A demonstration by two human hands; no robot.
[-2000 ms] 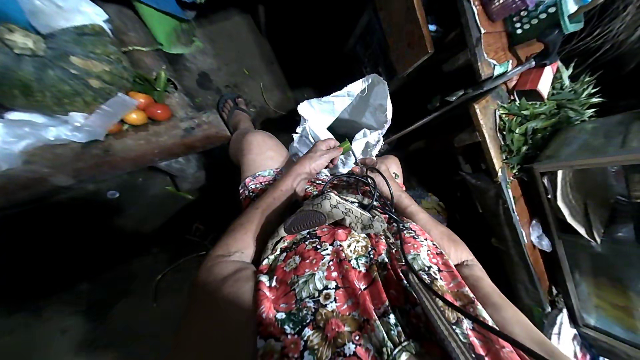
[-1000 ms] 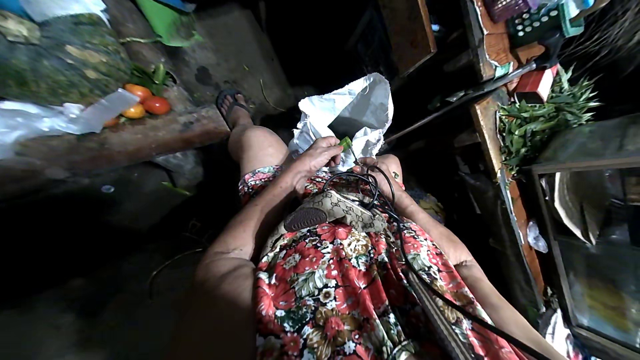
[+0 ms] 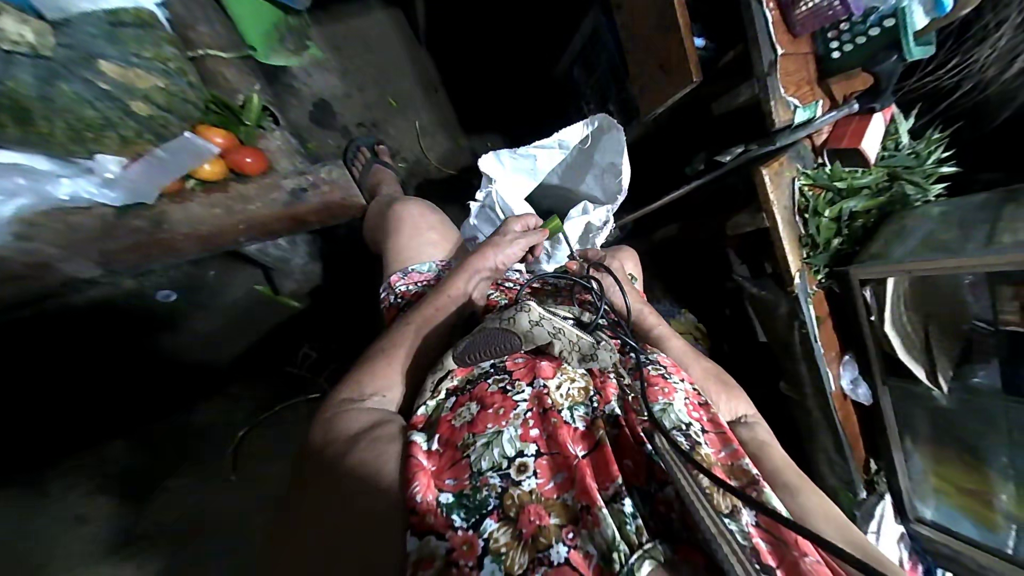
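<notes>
My left hand (image 3: 516,242) grips a short piece of green vegetable (image 3: 552,226) between thumb and fingers. Close to its right, my right hand (image 3: 606,272) is bent with its fingers drawn together, and a thin dark thing (image 3: 569,242), maybe a small blade, points from it toward the green piece. What the right palm holds is hidden. Just beyond both hands a white woven sack (image 3: 560,172) stands with its mouth open between my legs. A patterned waist bag (image 3: 552,328) lies on my lap over the floral dress, with loops of black cable (image 3: 596,300) over it.
At the left, red and orange tomatoes (image 3: 246,161) and clear plastic (image 3: 120,180) lie on a ledge (image 3: 280,210). On the right are green leaves (image 3: 848,200), a red box (image 3: 854,140), a green plastic basket (image 3: 868,40) and a glass-sided case (image 3: 960,400). A long pole (image 3: 696,180) slants beyond the sack.
</notes>
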